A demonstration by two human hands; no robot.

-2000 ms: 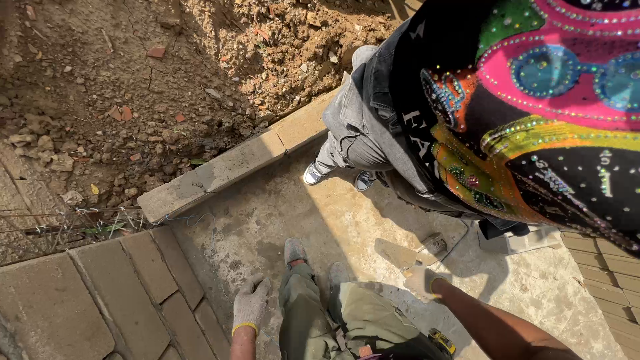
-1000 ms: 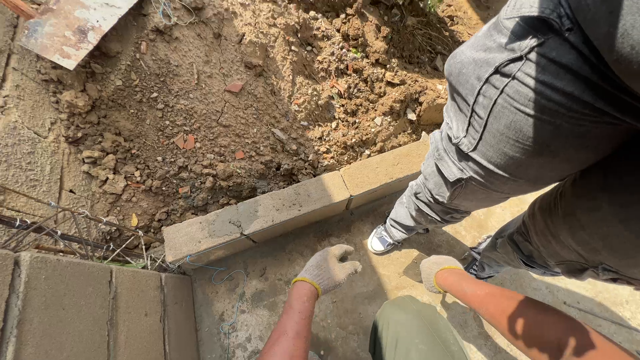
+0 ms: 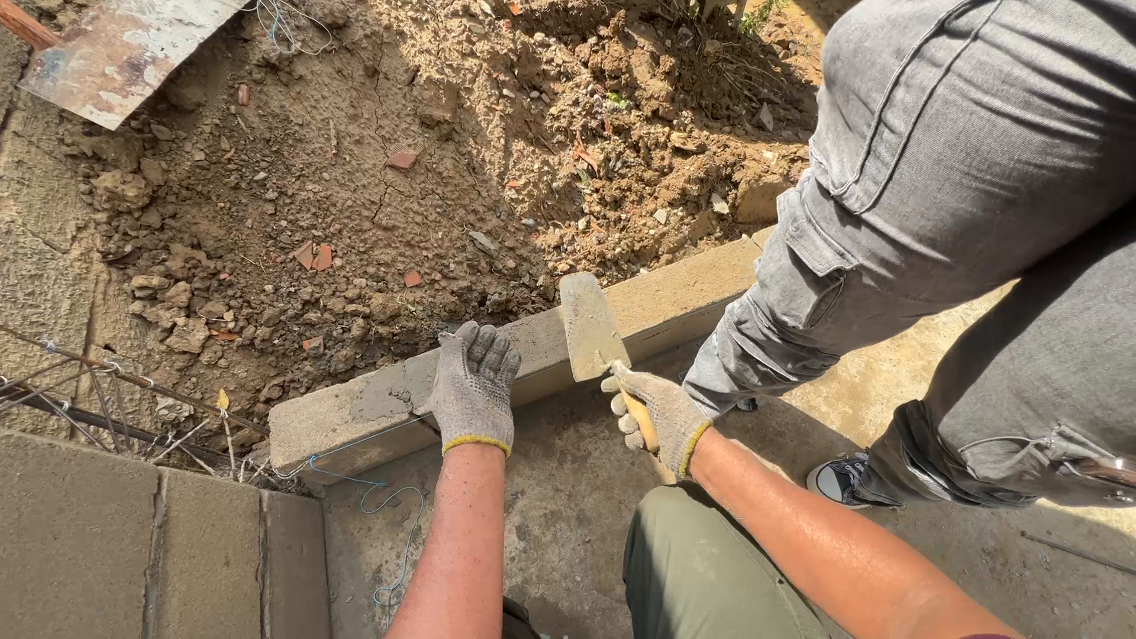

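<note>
My left hand [image 3: 477, 386], in a grey knit glove with a yellow cuff, rests its palm side against the row of concrete blocks [image 3: 532, 346], fingers extended and holding nothing. My right hand [image 3: 661, 413], gloved alike, grips the wooden handle of a mason's trowel [image 3: 593, 327]. The trowel's blade points up and overlaps the blocks in view; whether it touches them cannot be told. A damp grey mortar patch [image 3: 382, 392] lies on the blocks left of my left hand. A thin blue string [image 3: 377, 435] runs along the near face of the blocks and down to the floor.
Loose soil [image 3: 355, 195] with rubble lies behind the blocks. A block wall [image 3: 80, 532] stands at lower left, beside steel rebar [image 3: 115, 426]. A stained metal sheet [image 3: 133, 53] lies at upper left. A person in grey trousers [image 3: 958, 115] stands close on the right.
My left hand has moved from over the floor to the blocks. The trowel, held low over the floor two seconds ago, is now up at the blocks. The view has come much closer.
</note>
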